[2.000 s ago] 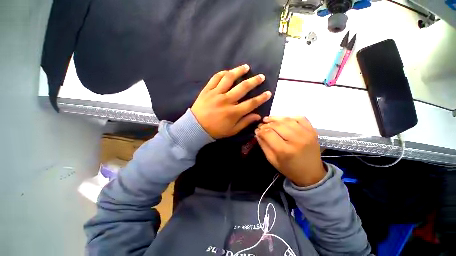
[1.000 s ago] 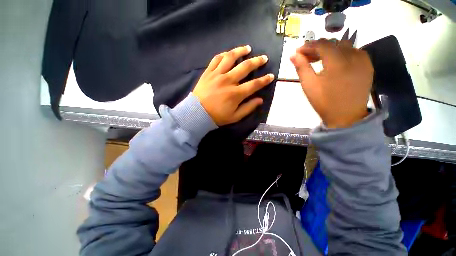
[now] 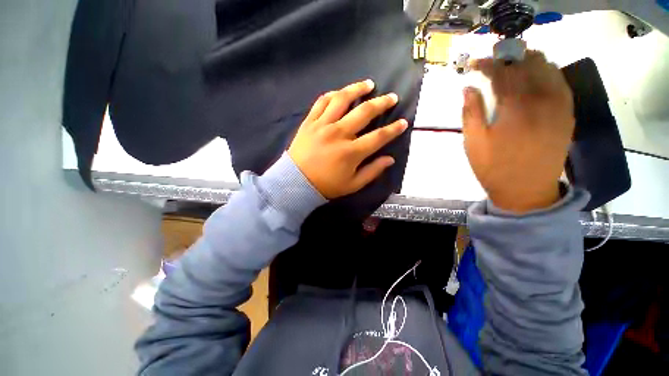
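The dark cloth panels [image 3: 293, 51] lie across the left of the table, with the right edge close to the needle area of the sewing machine [image 3: 440, 44]. My left hand [image 3: 345, 143] lies flat on the cloth near its right edge, fingers spread. My right hand [image 3: 519, 128] is blurred, raised right of the cloth just below the machine head, with thumb and fingers curved toward each other. I cannot tell whether it holds something. The pink and light blue snips seen earlier do not show now; the hand covers that area.
A black smartphone [image 3: 598, 139] lies right of my right hand, partly covered by it. A ruler strip [image 3: 433, 213] runs along the front table edge. White cord [image 3: 392, 316] hangs over the lap. Blue plastic [image 3: 469, 316] is below the table.
My right hand has left the cloth's front corner and moved up and right to below the machine head, covering the snips. My left hand stays on the cloth, shifted slightly.
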